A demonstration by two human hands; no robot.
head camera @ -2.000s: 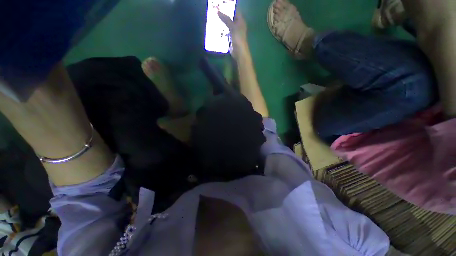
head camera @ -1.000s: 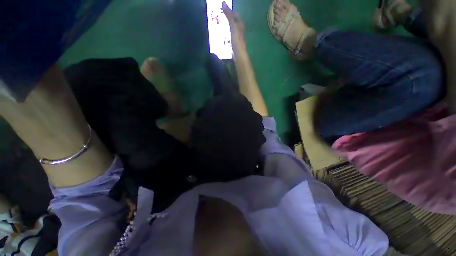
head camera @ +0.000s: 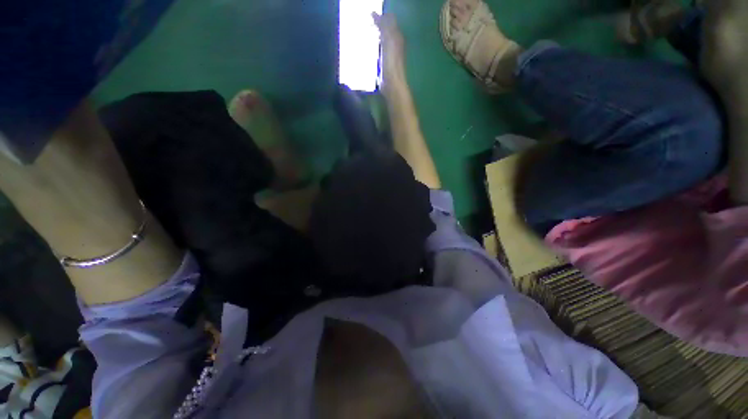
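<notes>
My right hand (head camera: 389,37) is at the top centre, shut on a smartphone (head camera: 359,49) with a bright, overexposed screen. The phone is upright in view and its top is cut off by the frame's upper edge. My left hand (head camera: 66,143) is at the upper left, close to the camera and mostly hidden by a large dark blue thing (head camera: 66,57) with a pale edge. Whether the hand holds it cannot be told. A silver bracelet (head camera: 105,262) is on the left wrist.
The floor (head camera: 221,49) is green. At right sits a person in jeans (head camera: 631,123), a pink top (head camera: 656,262) and a sandal (head camera: 480,41). Below them are stacked brown cardboard sheets (head camera: 656,360). Black-clothed legs (head camera: 172,155) and a bare foot are at centre left.
The phone has shifted slightly and its screen now looks plain white, without the markings seen before. My right thumb has moved a little. My left arm has barely moved.
</notes>
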